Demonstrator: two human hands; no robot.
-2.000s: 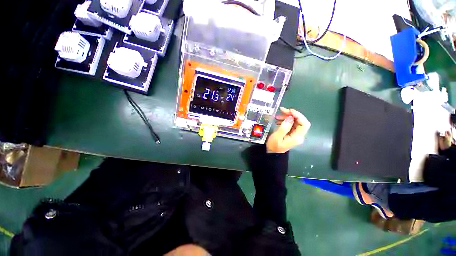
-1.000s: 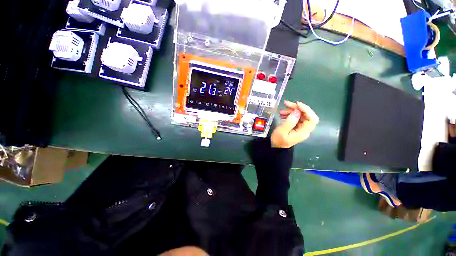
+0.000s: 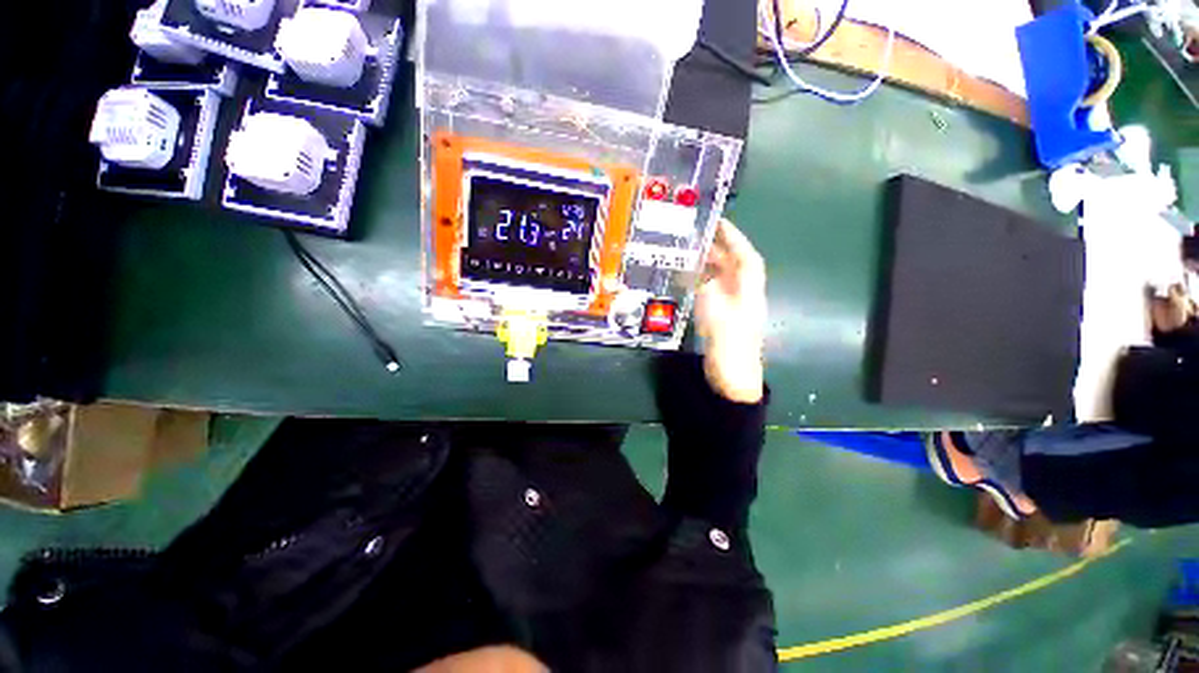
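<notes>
The thermostat [image 3: 533, 232] sits in the orange nest plate [image 3: 447, 217] of the clear acrylic test fixture [image 3: 559, 112]. Its black screen is lit and shows digits like 21.3 and 24. The red rocker switch [image 3: 660, 316] glows at the fixture's lower right, with two red indicator lamps [image 3: 672, 195] above. A yellow clamp-like piece [image 3: 521, 335] juts from the front edge. My right hand [image 3: 734, 313] is upright against the fixture's right side, holding nothing visible; its fingertips are partly hidden at the wall. My left hand is not identifiable; a skin patch shows at the bottom edge.
Several thermostats [image 3: 278, 155] lie rear side up at left, near a loose black lead [image 3: 342, 305]. A black foam pad [image 3: 980, 302] lies at right. A blue tape holder [image 3: 1056, 86] and cables are at the back right. Another person's hand [image 3: 1169, 309] shows at the far right.
My right hand has moved left from beside the fixture to its right side, and its fingers have straightened. The view has shifted slightly; the screen still shows similar digits.
</notes>
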